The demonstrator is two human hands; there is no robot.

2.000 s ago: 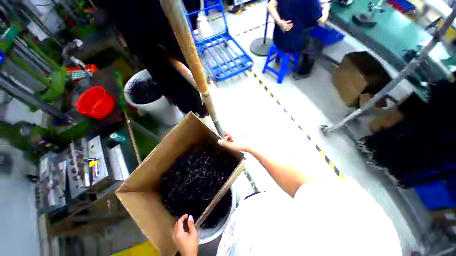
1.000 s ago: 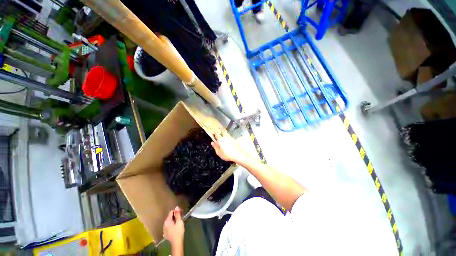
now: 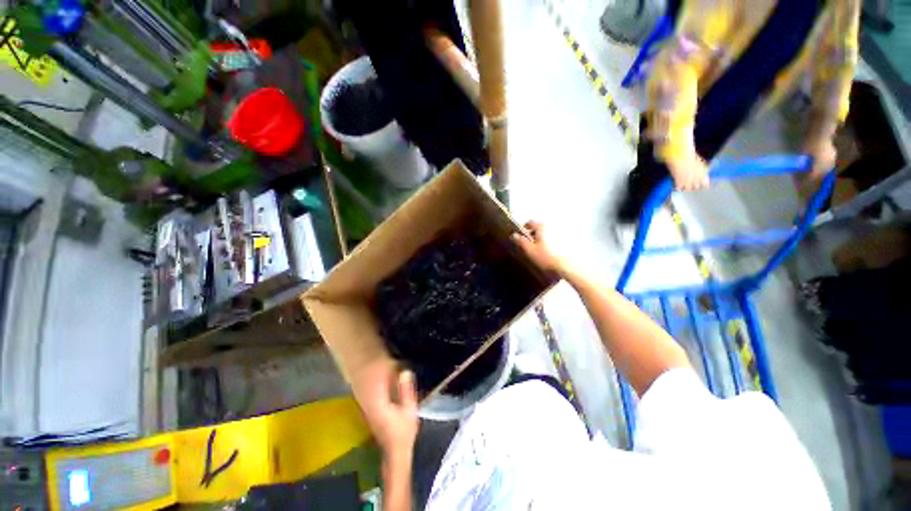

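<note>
A large open brown carton [image 3: 345,289] is tilted in front of me and holds a tangled heap of small black parts [image 3: 450,289]. My left hand [image 3: 392,404] grips its near left edge, thumb up at the rim. My right hand [image 3: 536,248] holds its right-hand wall at the rim. A white round bucket [image 3: 494,384] shows partly below the carton. The carton hides most of it.
Left: a press with steel mould blocks [image 3: 235,245], a red bucket [image 3: 266,122] and a yellow housing [image 3: 315,439] with dark pliers-like tool. Behind: another white bucket [image 3: 400,150] and upright pole [image 3: 489,80]. Right: a person [image 3: 689,110] holding a blue trolley [image 3: 689,319].
The carton sits further right and higher in view. My left hand now wraps its edge. A person has come in at the right, holding the blue trolley, which stands nearer to me.
</note>
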